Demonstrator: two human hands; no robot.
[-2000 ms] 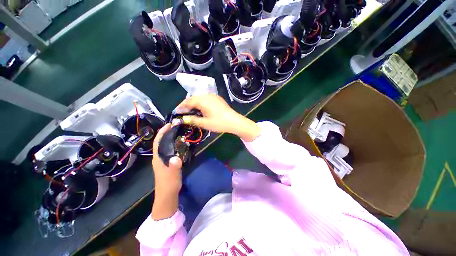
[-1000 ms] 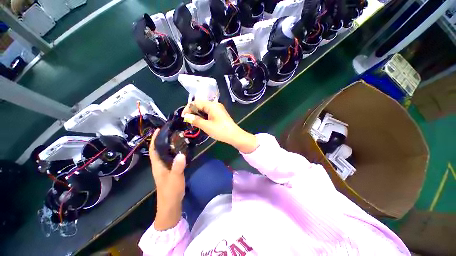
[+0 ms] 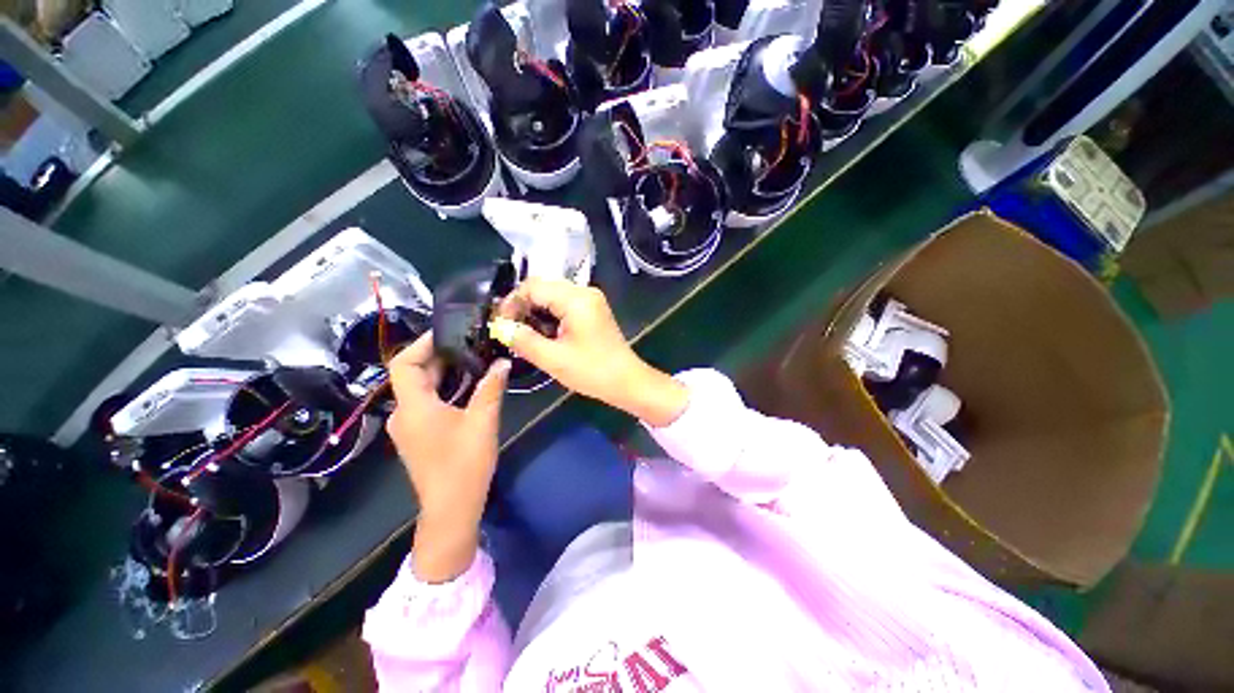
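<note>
A black camera head (image 3: 466, 314) is held up over the bench edge in front of me. My left hand (image 3: 449, 422) grips its lower part, fingers behind it and thumb on the near side. My right hand (image 3: 575, 339) is at the head's right side, thumb and fingertips pinched against it, with a yellow spot at the thumb tip. Whether a small part is between the right fingertips is too small to tell. A white bracket (image 3: 545, 238) stands just behind my right hand. The inside of the head is mostly hidden by my fingers.
Part-assembled cameras (image 3: 673, 217) with red wires stand in rows on the dark bench (image 3: 314, 585), others at its left. Clear plastic bits (image 3: 192, 617) lie at its left end. At right are an open carton (image 3: 1056, 406) holding white and black parts, and a pale tray (image 3: 1093, 190).
The black head has been turned more upright and raised slightly. My left hand has shifted its grip lower on it. My right hand has moved slightly down and stays against its right side.
</note>
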